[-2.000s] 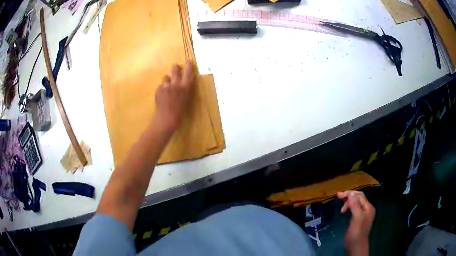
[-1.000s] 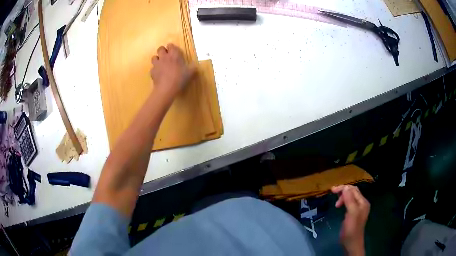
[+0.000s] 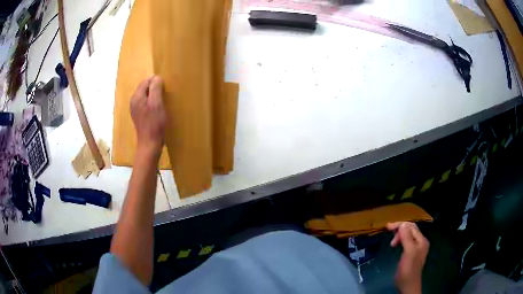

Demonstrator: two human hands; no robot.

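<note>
A stack of orange-brown card pattern pieces [image 3: 127,129] lies on the white table. My left hand [image 3: 150,112] grips the left edge of a long narrow piece [image 3: 186,109], slightly blurred, whose lower end reaches past the stack towards the table edge. A shorter piece [image 3: 231,126] shows at the stack's right side. Below the table edge, a brown pattern bundle [image 3: 370,219] hangs, and my right hand [image 3: 410,247] has its curled fingertips at the bundle's right part. Whether those fingers pinch a cord or the bundle cannot be seen.
A dark bar weight [image 3: 282,20] and black-handled shears [image 3: 438,43] lie right of the stack, near a pinkish clear ruler [image 3: 350,22]. At left are a curved wooden strip [image 3: 77,100], card scraps [image 3: 86,161], a calculator [image 3: 35,147] and a folded navy strip [image 3: 85,197].
My left hand has moved left and down from the top of the stack and taken hold of a long piece, which now sits at an angle. My right hand has barely moved.
</note>
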